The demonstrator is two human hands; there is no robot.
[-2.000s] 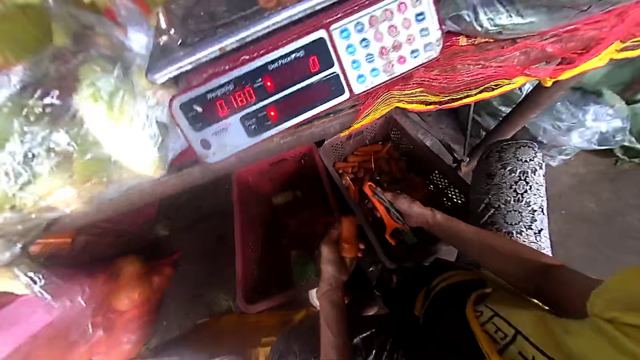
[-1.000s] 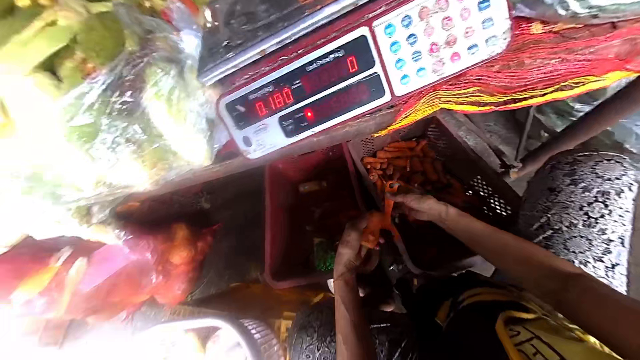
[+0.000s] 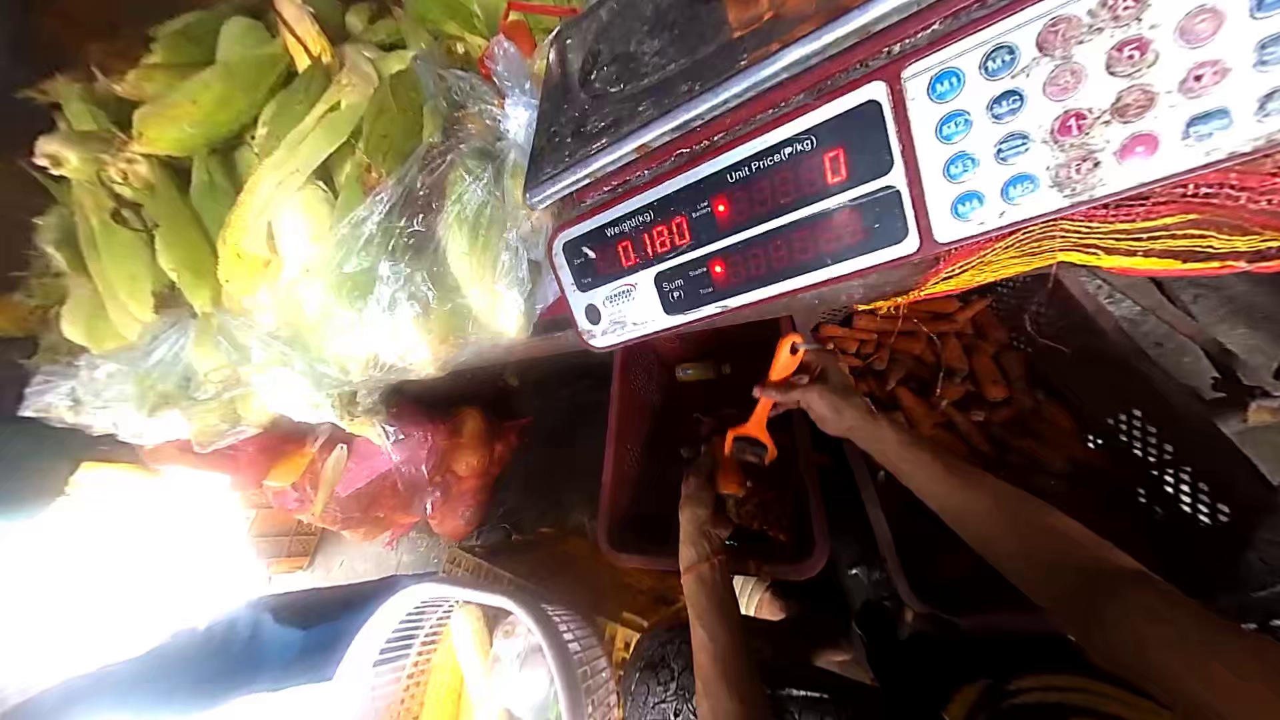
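Observation:
My right hand (image 3: pixel 825 395) grips an orange Y-shaped peeler (image 3: pixel 765 405) by its handle, with the blade end pointing down toward my left hand. My left hand (image 3: pixel 703 500) is closed around a carrot (image 3: pixel 733 475), partly hidden by the fingers and the peeler head. Both hands are above a dark red plastic crate (image 3: pixel 612 480), which has a small pale item (image 3: pixel 697 371) inside. Just right of my right hand, many carrots (image 3: pixel 940 350) lie in a second, perforated dark crate (image 3: pixel 1120 480).
A digital weighing scale (image 3: pixel 740 215) with lit red digits stands above the crates. Corn in husks (image 3: pixel 190 200), partly in clear plastic, lies at upper left. Below it is a red mesh bag (image 3: pixel 465 470). A white plastic basket (image 3: pixel 550 640) stands at the bottom. Red and yellow netting (image 3: pixel 1090 240) hangs at right.
The view has shifted left and closer to the scale. The peeler, earlier over the carrot crate's near side, is now above the red crate, its head against the carrot in my left hand.

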